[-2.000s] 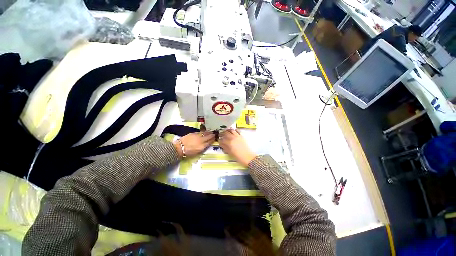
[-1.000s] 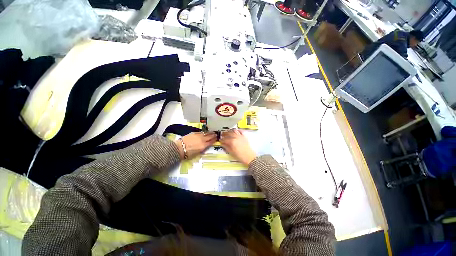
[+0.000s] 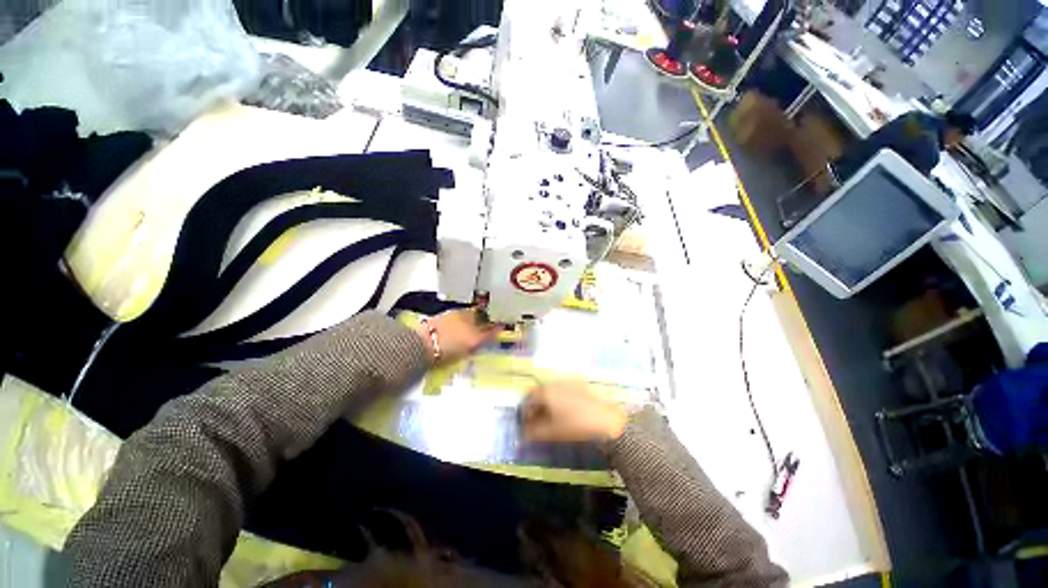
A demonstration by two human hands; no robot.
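Note:
The white sewing machine head (image 3: 531, 258) with its round red-and-white emblem stands at centre. My left hand (image 3: 462, 334) is at the needle area under the head, at the end of a black strip (image 3: 423, 301); its fingertips are blurred, so its grip cannot be told. My right hand (image 3: 569, 414) is blurred, fingers curled, over the front of the shiny bed plate (image 3: 460, 425) with yellow tape; whether it holds anything cannot be told. More black strips (image 3: 282, 281) fan out in curves left of the machine.
A wide black fabric pile (image 3: 437, 494) lies along the near edge. Red-handled snips (image 3: 783, 485) lie at right below a thin cable. Crumpled clear plastic (image 3: 149, 57) is upper left. A monitor (image 3: 868, 224) stands at right; a person (image 3: 908, 144) sits beyond it.
My right hand has left the needle area and moved towards me, down over the bed plate. My left hand stays near the needle. The whole view has shifted slightly.

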